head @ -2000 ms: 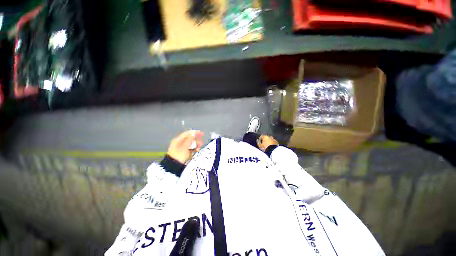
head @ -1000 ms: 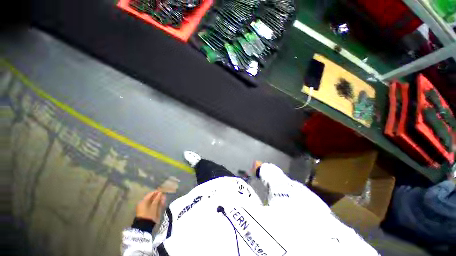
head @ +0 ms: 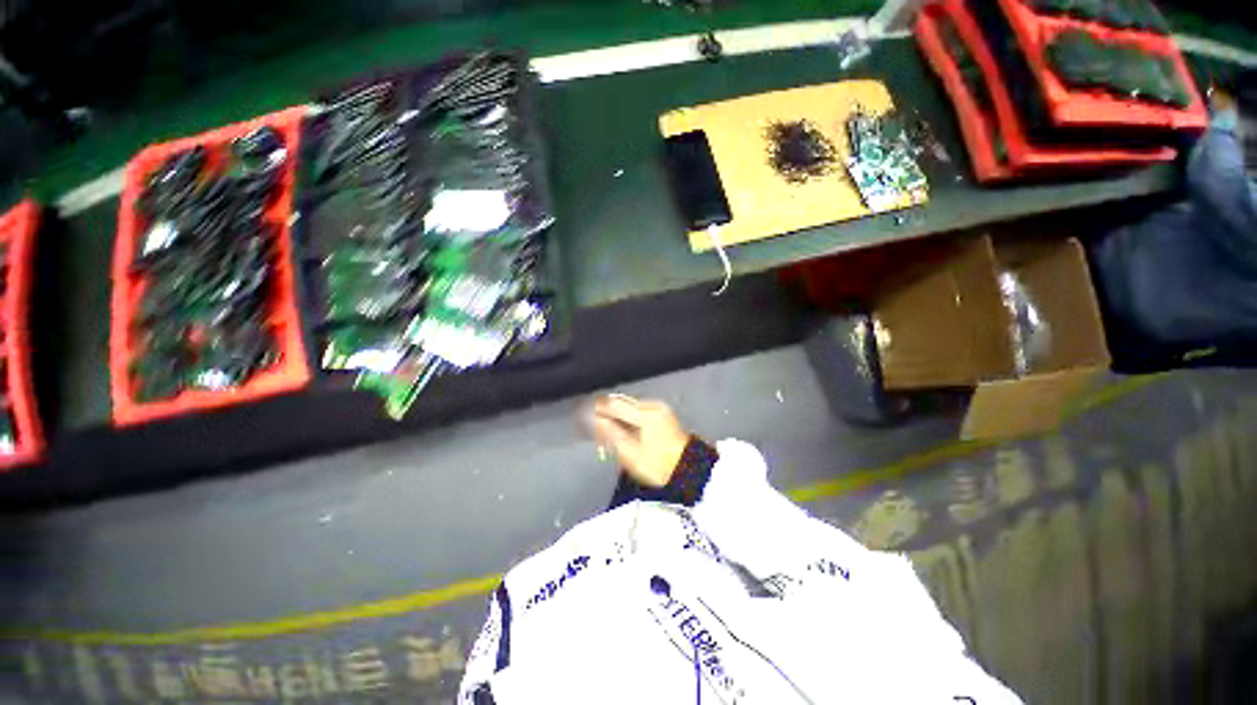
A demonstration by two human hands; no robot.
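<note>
My right hand (head: 641,438) is in front of my body, over the grey floor and short of the bench edge. Its fingers are bent and blurred, so I cannot tell whether they hold anything. My left hand is out of the picture. On the bench ahead to the left, a black tray (head: 549,310) bears rows of green circuit boards (head: 476,296) with dark leads. Left of it, an orange-red tray (head: 121,296) holds more dark leads and boards. A tan work board (head: 751,117) bears a dark pile (head: 800,148), several small boards (head: 886,163) and a black flat object (head: 698,179) with a white cord.
Stacked orange-red trays (head: 961,90) stand at the bench's right. Below are an open cardboard box (head: 944,324) and a dark bin (head: 848,369). A person's dark blue clothing (head: 1172,282) is at far right. A yellow line (head: 345,616) crosses the floor.
The view has swung left along the bench, then levelled, bringing the board trays ahead. My right hand has risen in front of me. My left hand has left the picture.
</note>
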